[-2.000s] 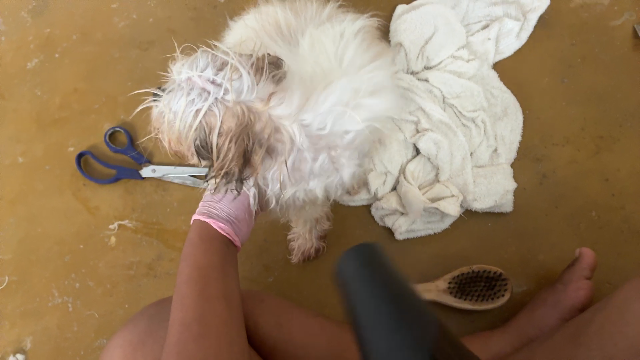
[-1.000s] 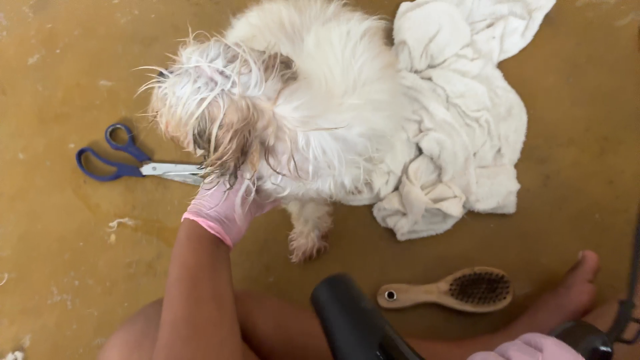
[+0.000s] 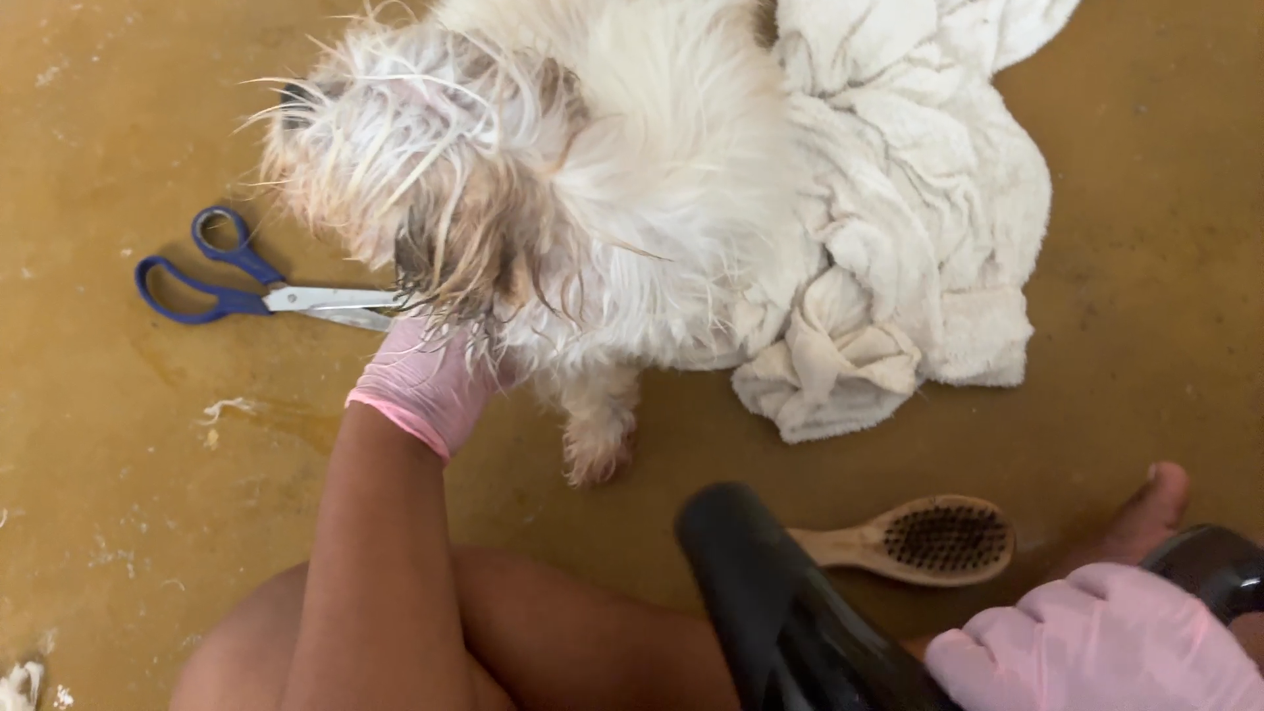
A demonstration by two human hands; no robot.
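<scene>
A wet, long-haired white and tan dog (image 3: 632, 197) is on the floor, its head to the left. My left hand (image 3: 434, 380), in a pink glove, is under the dog's head and chest; its fingers are hidden in the fur. My right hand (image 3: 1096, 642), also in a pink glove, is closed around a black hair dryer (image 3: 790, 602) at the lower right. The dryer's nozzle points up toward the dog. Blue-handled scissors (image 3: 267, 296) lie left of the dog, blades slightly apart, tips near my left hand.
A crumpled white towel (image 3: 908, 217) lies against the dog's right side. A wooden brush (image 3: 933, 541) with dark bristles is on the floor beyond the dryer. My bent legs and a bare foot (image 3: 1150, 509) border the near side. Loose hair tufts (image 3: 20, 686) dot the brown floor.
My right hand has come into view at the lower right with the dryer. The nozzle has shifted and covers the brush's handle end, which showed a second ago.
</scene>
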